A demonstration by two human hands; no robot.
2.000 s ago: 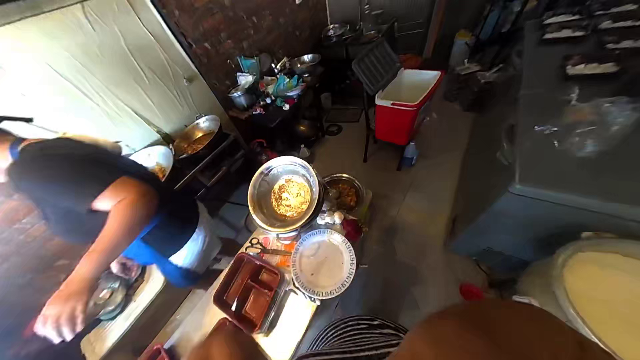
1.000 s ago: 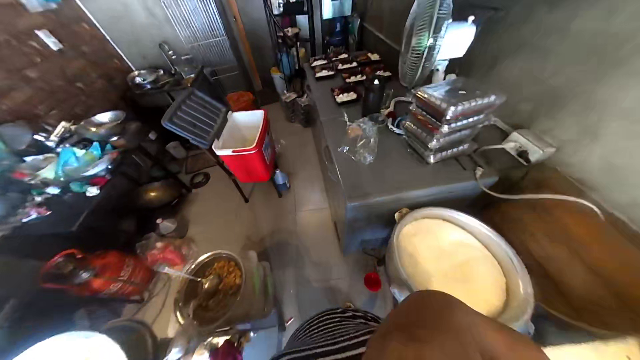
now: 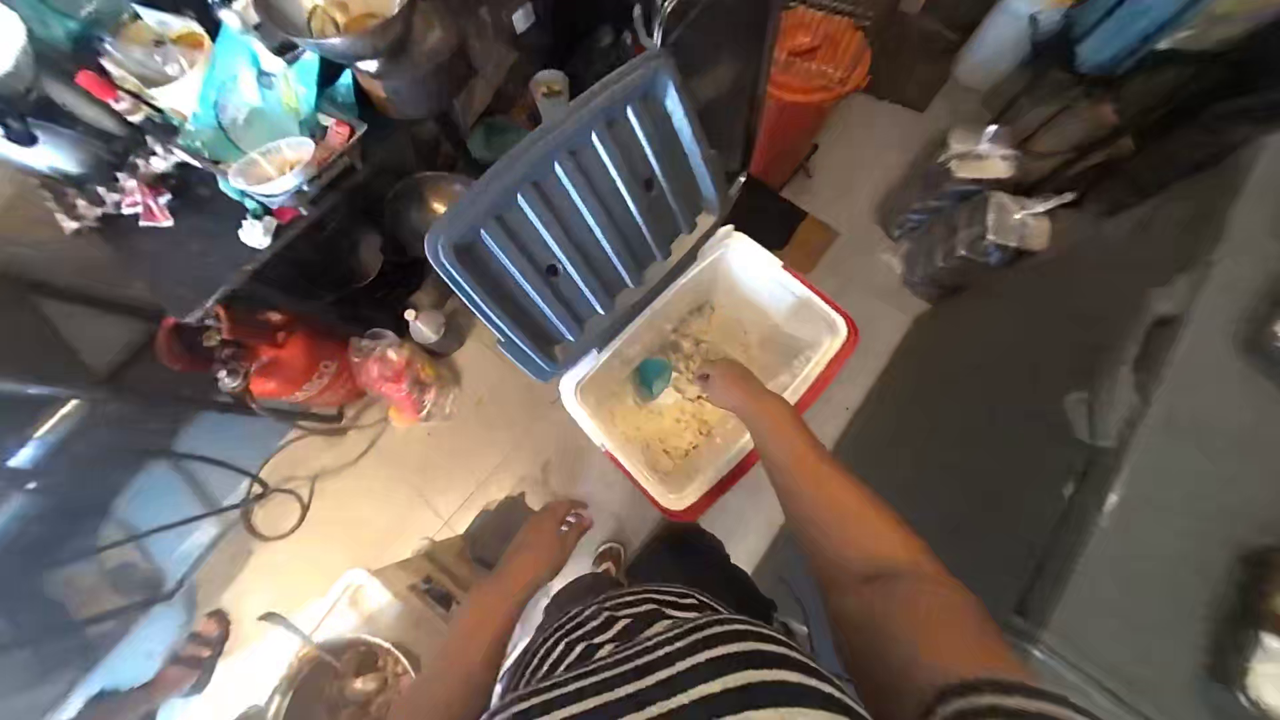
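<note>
The red and white cooler box [image 3: 800, 290] stands below me with its ribbed grey lid [image 3: 590, 215] swung back. Crumbly pale food [image 3: 675, 430] lies along its bottom. Inside the box, my right hand [image 3: 730, 385] is at the food, fingers bent; whether it grips anything is unclear. Just left of that hand is a teal cup or scoop [image 3: 653, 375], touching the food. My left hand [image 3: 560, 530] hangs outside, below the box's near left corner, fingers loosely curled with nothing visible in them.
A red gas cylinder [image 3: 300, 370] and a black hose [image 3: 270, 495] are at left. A cluttered dark table [image 3: 200, 260] holds bowls and bags. An orange bin [image 3: 795, 90] stands behind the lid. At bottom left are a metal pot [image 3: 390, 650] and another person's foot [image 3: 200, 645]. A grey counter runs along the right.
The view has moved to the cooler, which now lies right below me. Both my hands have come into view, the right one inside the cooler. The large pot of pale food has left the view.
</note>
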